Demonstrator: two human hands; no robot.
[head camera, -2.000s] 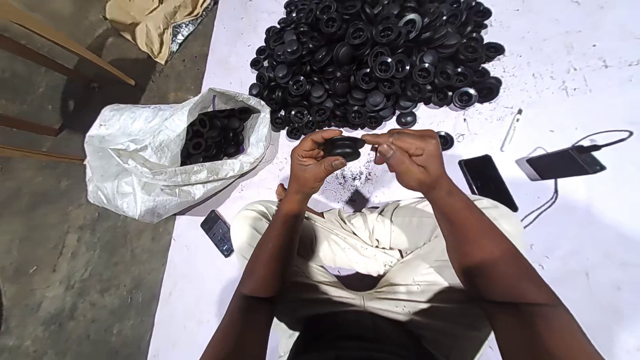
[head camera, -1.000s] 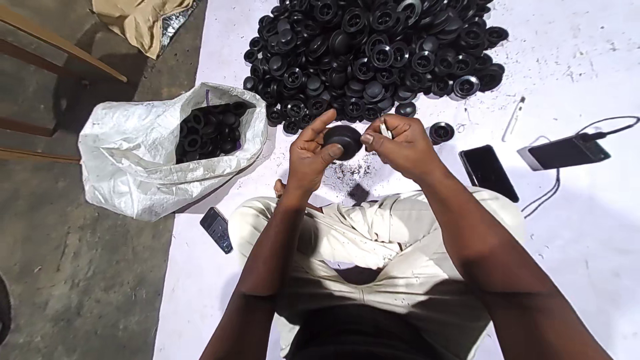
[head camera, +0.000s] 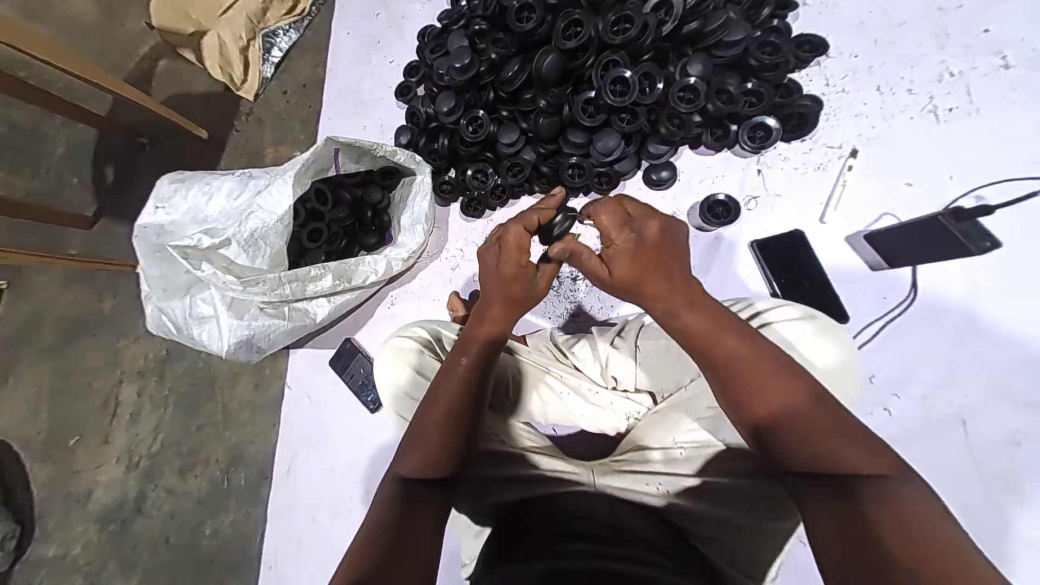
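Note:
My left hand (head camera: 517, 264) grips a round black part (head camera: 557, 225), likely plastic or rubber, by its edge, tilted on its side. My right hand (head camera: 638, 248) is close against it on the right, its thumb at the lower edge. A thin light tool tip (head camera: 583, 219) shows between the right fingers and the part; most of the tool is hidden in that hand. Just beyond both hands lies a large heap of similar black round parts (head camera: 617, 85). One loose black part (head camera: 719, 210) sits to the right of my right hand.
A white woven sack (head camera: 236, 260) holding black parts stands at the left. Phones lie on the white sheet (head camera: 934, 390), one by my left knee (head camera: 355, 374), another at right (head camera: 799, 276). A cabled black device (head camera: 932, 239) and a pen-like tool (head camera: 839, 185) lie farther right. Black crumbs dot the sheet.
The black part has turned in my left hand from lying flat to standing on edge. My right hand has stayed close beside it, its fingers shifting.

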